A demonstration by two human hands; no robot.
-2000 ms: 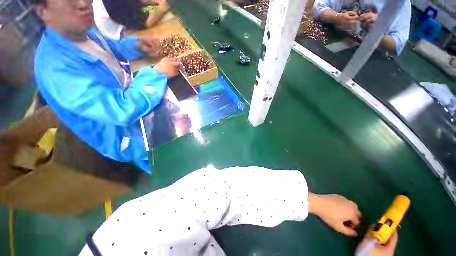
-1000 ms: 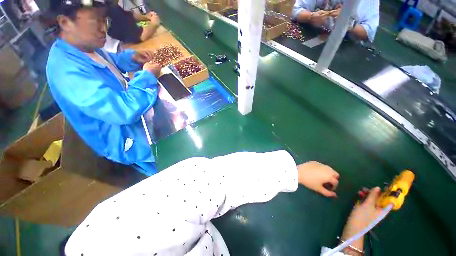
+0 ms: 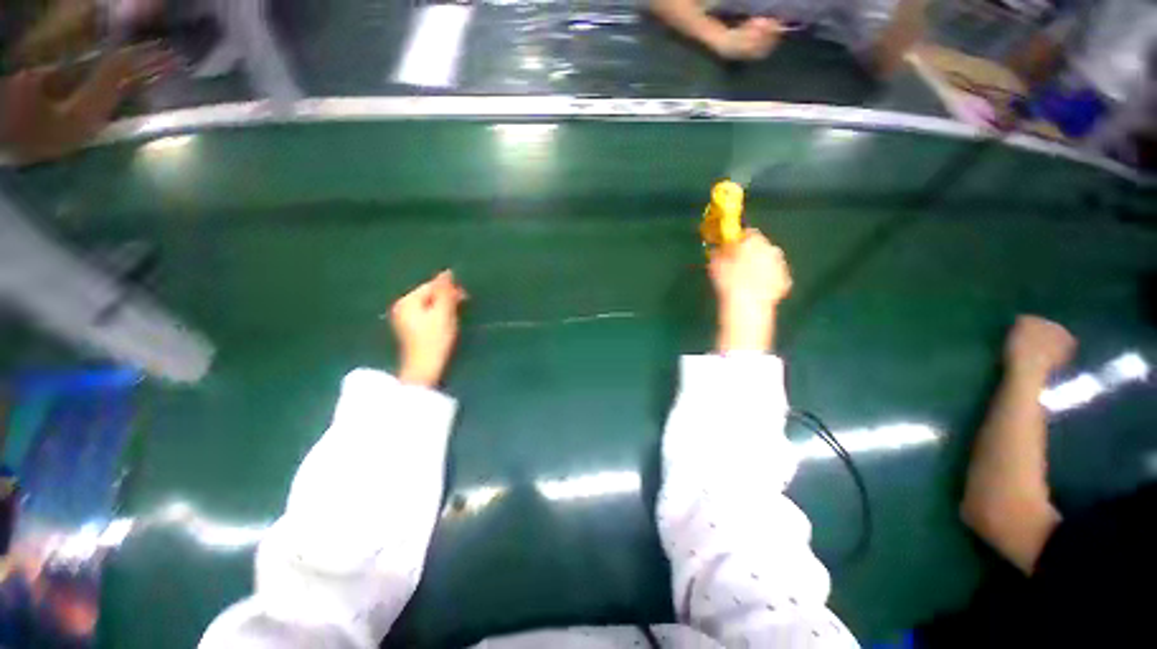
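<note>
My right hand (image 3: 751, 276) is closed around a yellow hot glue gun (image 3: 723, 216) over the green belt, its nozzle end away from me. My left hand (image 3: 429, 327) is over the belt to the left, fingers curled together; it is blurred, and I cannot tell if anything is in it. A thin pale line, perhaps a glue strand, runs between the hands. The black cord (image 3: 848, 469) loops on the belt right of my right sleeve.
A white rail (image 3: 546, 109) crosses behind the belt. The blurred white post (image 3: 102, 292) is at left, with the glossy mat (image 3: 57, 507) below it. A neighbour's bare forearm (image 3: 1009, 444) rests at right. Other people's hands (image 3: 749, 38) show beyond the rail.
The view has swung right, so the blue-jacketed worker is out of view. My hands are now farther apart, both sleeves show, and the glue gun is still in my right hand.
</note>
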